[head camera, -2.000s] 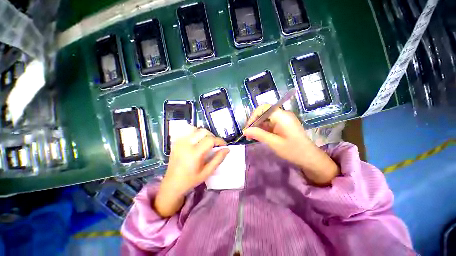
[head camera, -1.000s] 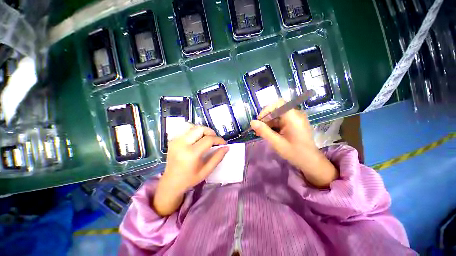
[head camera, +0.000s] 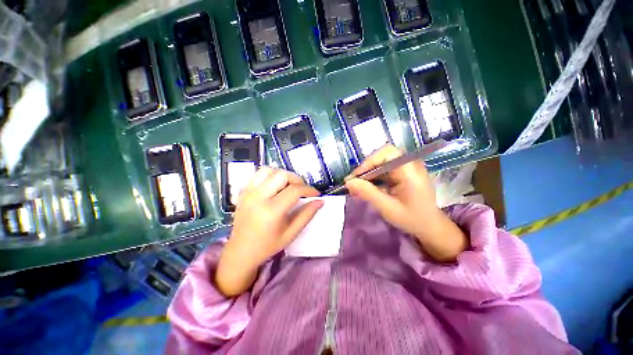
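Note:
My left hand (head camera: 267, 218) holds a white small-sticker sheet (head camera: 318, 232) between thumb and fingers, in front of the smock. My right hand (head camera: 395, 191) holds metal tweezers (head camera: 406, 158) like a pen; their tip is at the sheet's upper edge, near my left fingertips. Whether a sticker is on the tip cannot be told. Just beyond, a clear blister tray (head camera: 291, 96) holds two rows of open-backed phones. The near row, such as this phone (head camera: 300, 149), shows white rating labels; the far row, such as this phone (head camera: 265, 41), shows none.
A printed label strip (head camera: 566, 80) hangs at the right over stacked ridged trays (head camera: 611, 104). More clear trays with phones (head camera: 45, 211) and a curled white paper (head camera: 26, 125) are at the left. The green bench (head camera: 104, 246) has a white front edge. Another tray (head camera: 163, 274) shows below the bench.
The tweezers' tip has moved down and left to the sheet, after being lifted a little off it one second ago. The tray appears slightly higher in view than two seconds ago.

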